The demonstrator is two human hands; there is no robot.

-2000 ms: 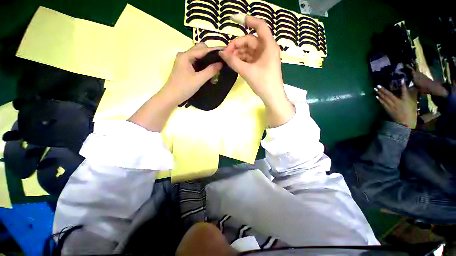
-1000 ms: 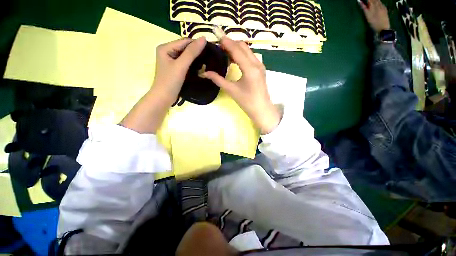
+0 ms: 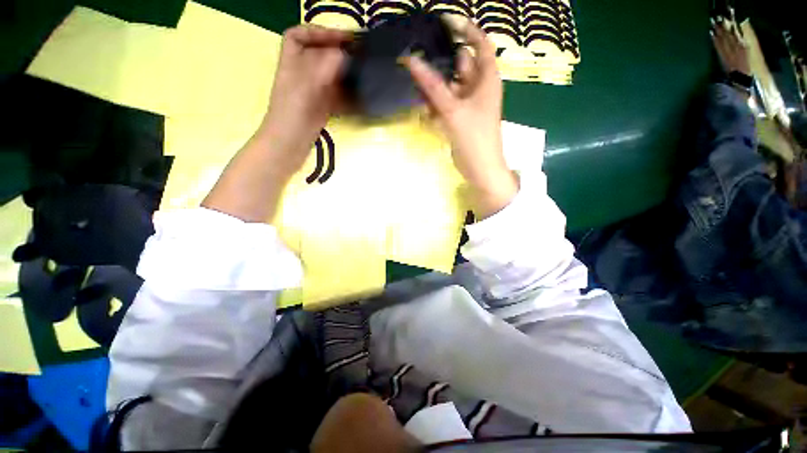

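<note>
A dark oval shell (image 3: 385, 75), blurred, is held up between both hands above the yellow papers; a small yellow spot shows at its cut-out. My left hand (image 3: 310, 75) grips its left edge. My right hand (image 3: 464, 88) grips its right side, with the thumb near the cut-out. Black crescent strips (image 3: 326, 157) lie on the yellow backing paper (image 3: 345, 270) below the shell. The stack of sticker sheets with rows of black arcs (image 3: 531, 35) is behind my hands, partly hidden by them.
Dark shells (image 3: 88, 221) are piled at the left, some over yellow paper. More yellow sheets (image 3: 115, 62) lie at the upper left on the green bench (image 3: 611, 106). A blue plastic stool (image 3: 66, 398) is at the lower left. Another person's denim sleeve (image 3: 717, 195) and hand are at the right.
The shell has moved up and away from me in both hands, uncovering the black crescent strips below. The other person's arm at the right has shifted, with the hand further right.
</note>
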